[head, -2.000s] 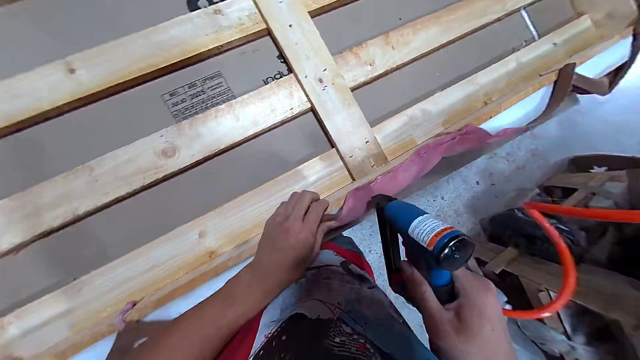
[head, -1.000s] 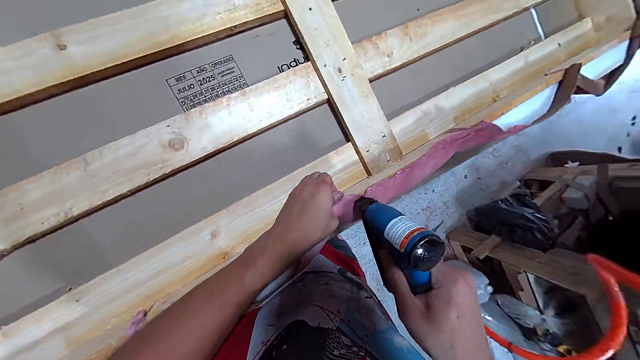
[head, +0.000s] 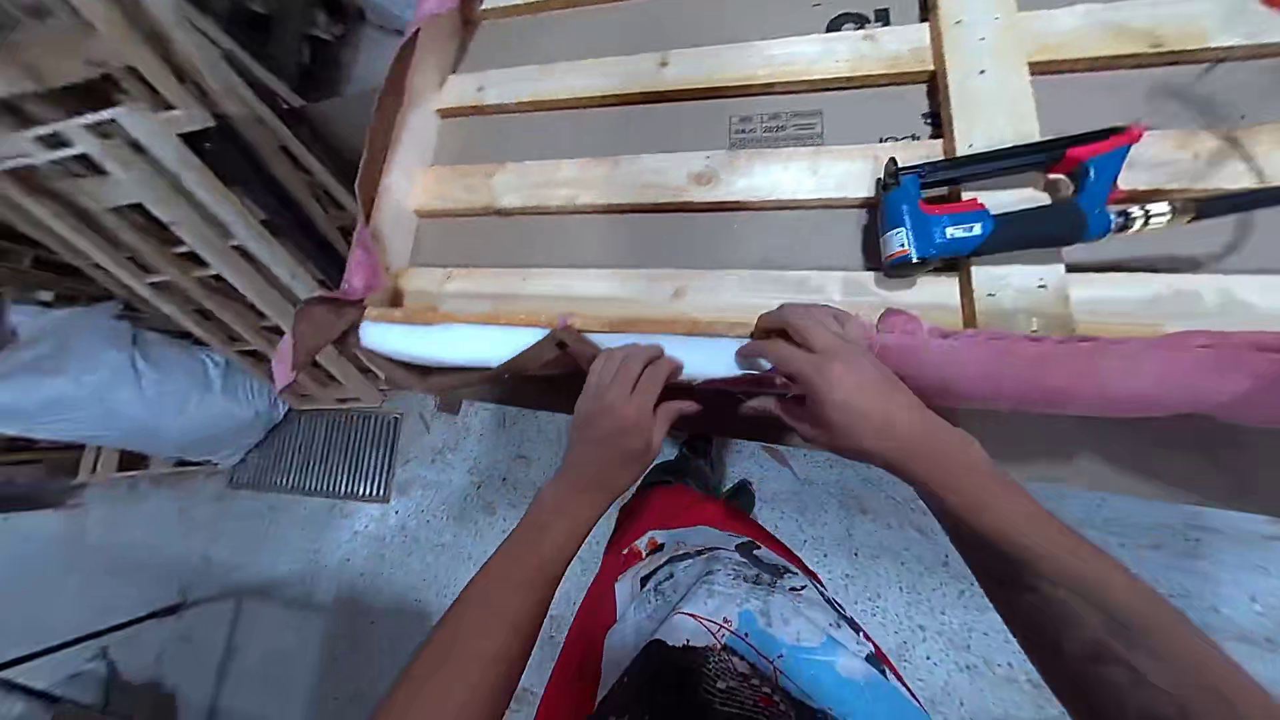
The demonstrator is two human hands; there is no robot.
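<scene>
My left hand (head: 622, 410) grips the edge of a brown fabric (head: 535, 368) that hangs along the near rail of a slatted wooden frame (head: 660, 295). Close to its right, my right hand (head: 825, 375) pinches the same fabric over the white padding (head: 450, 343). Right of that hand, pink fabric (head: 1080, 375) lies folded over the padded rail. A blue and black pneumatic staple gun (head: 1000, 215) rests on the slats and the crosspiece, out of my hands, with a hose fitting at its right end.
Wooden frames (head: 190, 200) are stacked at the left, with a plastic-wrapped bundle (head: 130, 385) below them. A metal floor grate (head: 318, 455) lies near the frame's left corner. Printed cardboard (head: 640, 240) shows between the slats. A dark hose (head: 1240, 203) runs off right.
The staple gun, held in my right hand before, now lies on the slats. Both hands now hold fabric. The view has swung to the frame's left end.
</scene>
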